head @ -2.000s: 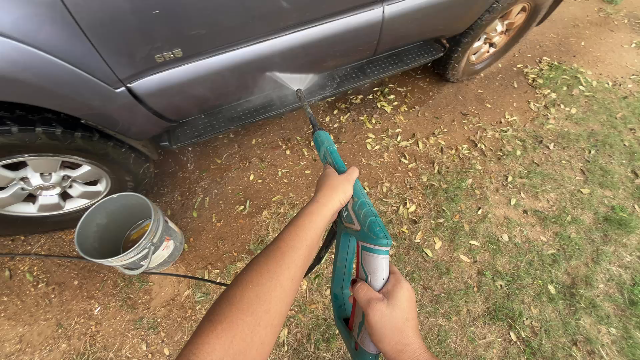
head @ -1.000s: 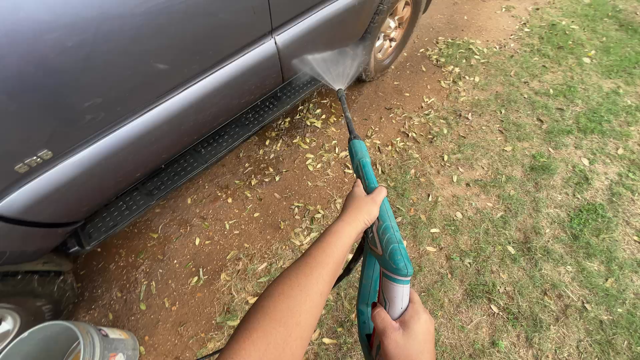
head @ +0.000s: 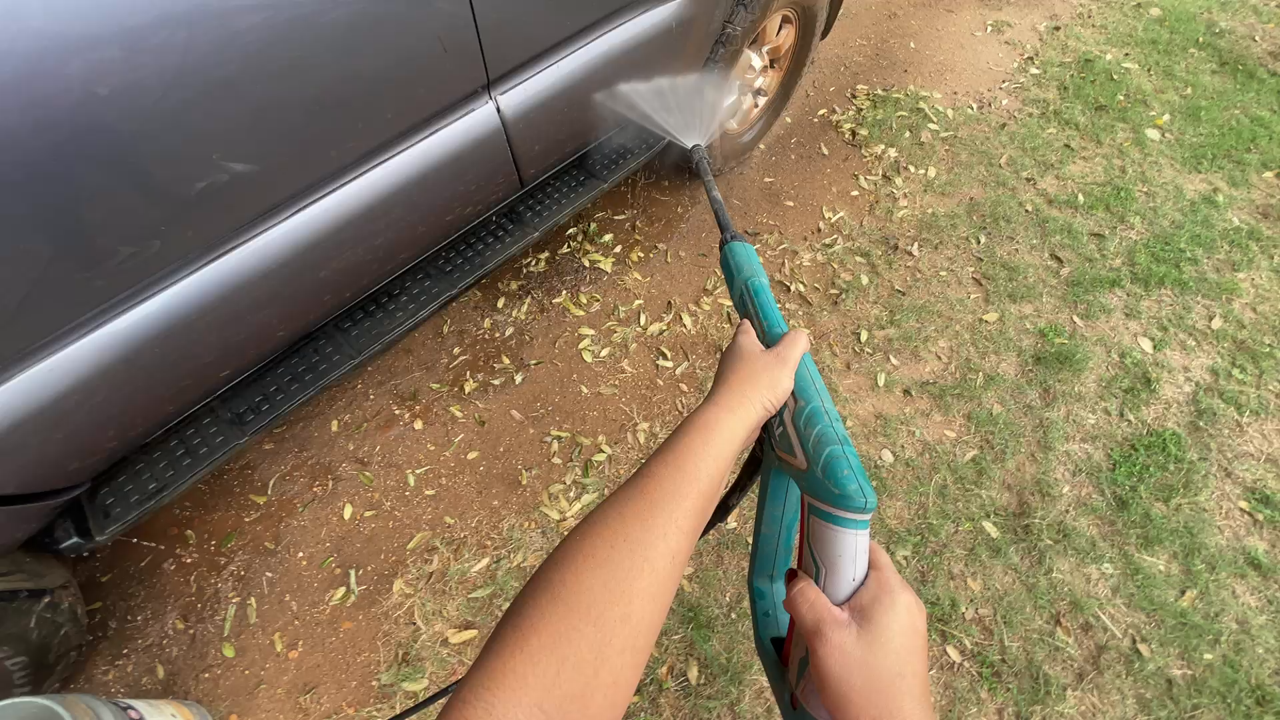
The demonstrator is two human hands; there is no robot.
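My left hand (head: 757,372) is wrapped around the front body of a teal pressure washer gun (head: 825,430). My right hand (head: 862,635) grips its grey and teal rear handle near the trigger. From the black nozzle (head: 700,155) a fan of water (head: 675,108) sprays toward the lower side of a grey car and its rear wheel (head: 765,70). The car door (head: 220,150) has wet marks and specks on it. Below the doors runs a black running board (head: 340,345) with a dotted tread.
Reddish dirt (head: 330,520) strewn with fallen leaves (head: 590,250) lies beside the car, with patchy grass (head: 1080,400) at the right. A bucket (head: 90,708) is cut off at the lower left, below the front tire (head: 35,620). A black hose (head: 425,700) shows at the bottom edge.
The spray has moved from the running board toward the rear wheel, along the car. Both hands have kept hold of the gun. The view has shifted toward the car's rear.
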